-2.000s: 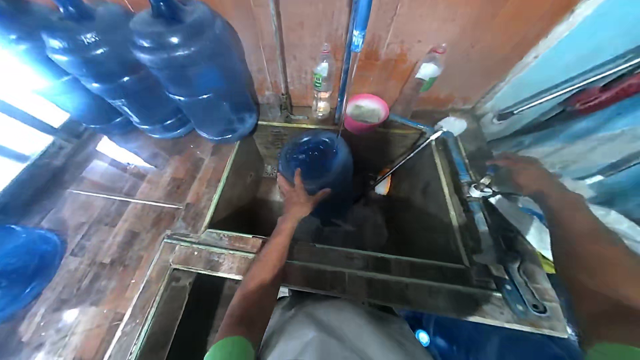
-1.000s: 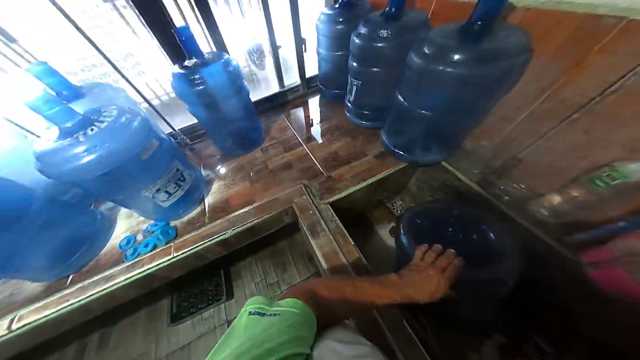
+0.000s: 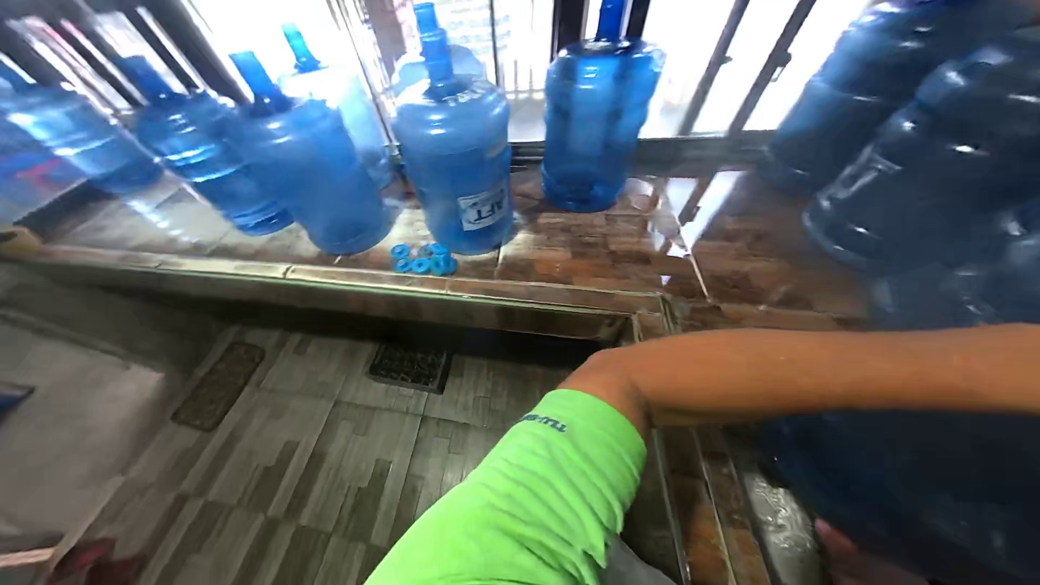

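Observation:
My left arm, in a bright green sleeve, reaches across to the right edge of the head view, and the left hand is beyond that edge. Below the forearm a large dark blue water jug (image 3: 902,487) fills the lower right corner over the wet basin (image 3: 780,520). A blurred reddish, skin-like shape shows at the jug's lower left; whether it is my right hand, I cannot tell. Farther off, a clear blue jug (image 3: 597,122) and a labelled jug (image 3: 455,162) stand on the brown tiled ledge (image 3: 561,244).
Several more blue jugs (image 3: 309,171) line the ledge at left, and dark ones (image 3: 918,162) stand at right. Small blue rings (image 3: 422,258) lie near the ledge's edge. Below are a grey tiled floor (image 3: 325,471) and a black drain grate (image 3: 410,367). Window bars rise behind.
The view has swung far to the left. My left hand, on the jug in the basin in both earlier frames, is out of sight now. Earlier, the right hand was at a tap beside the basin.

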